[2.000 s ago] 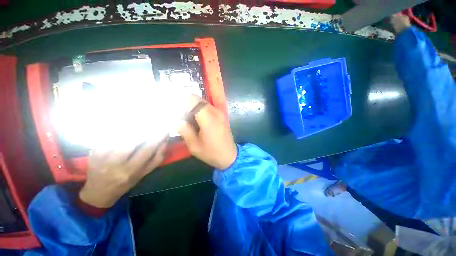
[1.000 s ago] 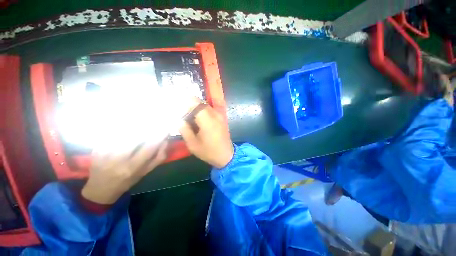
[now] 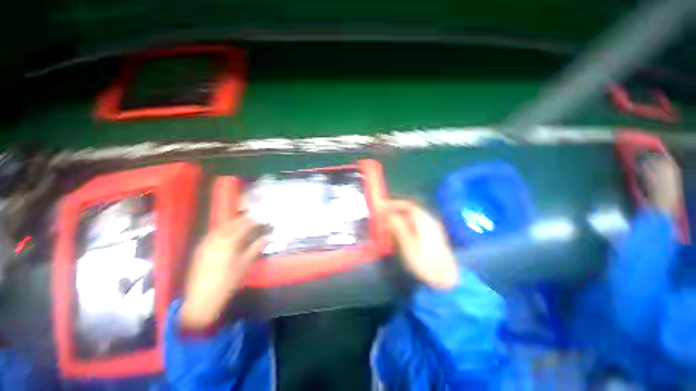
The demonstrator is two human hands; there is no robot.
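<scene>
The whole view is blurred. An opened tablet unit point(image 3: 305, 210) with a glaring white inside lies in a red-orange frame point(image 3: 320, 266) in front of me. My left hand point(image 3: 221, 267) is at the frame's left front corner, with its fingers reaching over the edge of the tablet. My right hand point(image 3: 418, 240) is at the frame's right side, its fingertips by the right bar. Blur hides whether either hand grips the frame or holds a small thing.
Another tablet in a red frame point(image 3: 179, 267) is at left. A blue bin point(image 3: 484, 202) is right of the work. A red-framed unit point(image 3: 229, 84) is on the green belt beyond the edge rail. At far right a neighbour's hand point(image 3: 665, 183) touches a red frame.
The view has tilted up and swung left, showing the belt and the left tablet more fully. My right hand has moved from over the tablet to the frame's right side. My left hand is at the left corner.
</scene>
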